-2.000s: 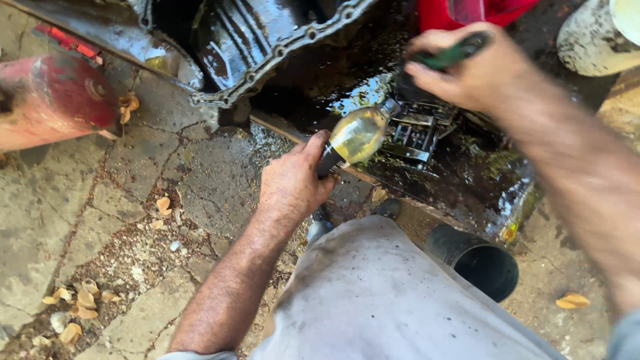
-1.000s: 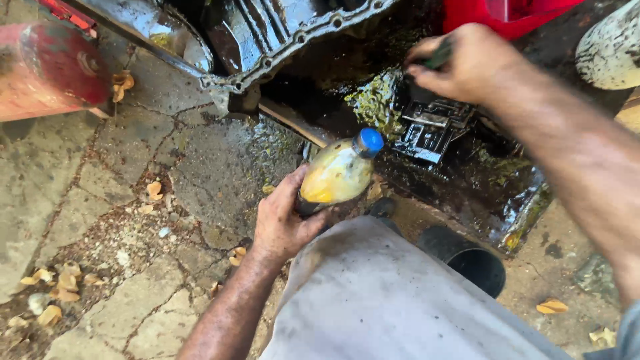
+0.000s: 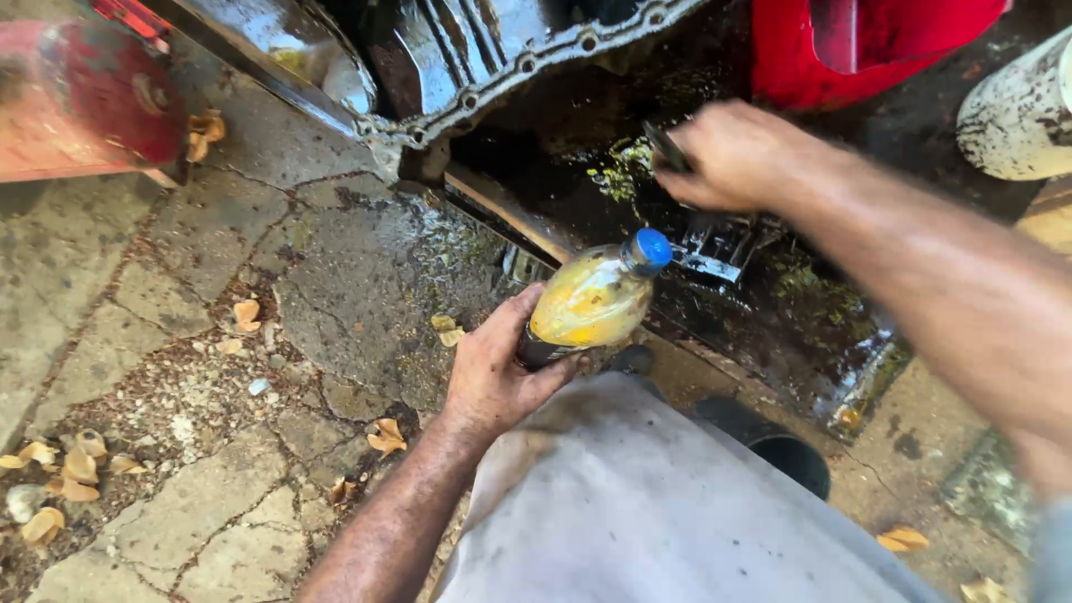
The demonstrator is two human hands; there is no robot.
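My left hand [image 3: 511,360] is wrapped round the lower part of a plastic bottle [image 3: 590,297] with a blue cap and yellowish liquid inside. The bottle is tilted, cap up and to the right. My right hand [image 3: 729,159], blurred, grips a dark green handle [image 3: 667,149]; what is on its far end cannot be made out. Just below the right hand, a ribbed metal part [image 3: 712,255] lies on an oily dark tray [image 3: 787,335]. A large metal housing [image 3: 502,63] with a bolt-hole flange stands at the top, wet with oil.
A red plastic container [image 3: 829,84] and a stained white bucket [image 3: 1022,113] stand at the upper right. A dark round container [image 3: 779,452] is below the tray. A red cylinder [image 3: 92,100] lies at the left, on cracked paving [image 3: 234,502] with dry leaves.
The bottle in my left hand pointed toward the metal part about two seconds ago; its capped end now tilts more upward. My right hand, still on the green handle, has moved about over the tray.
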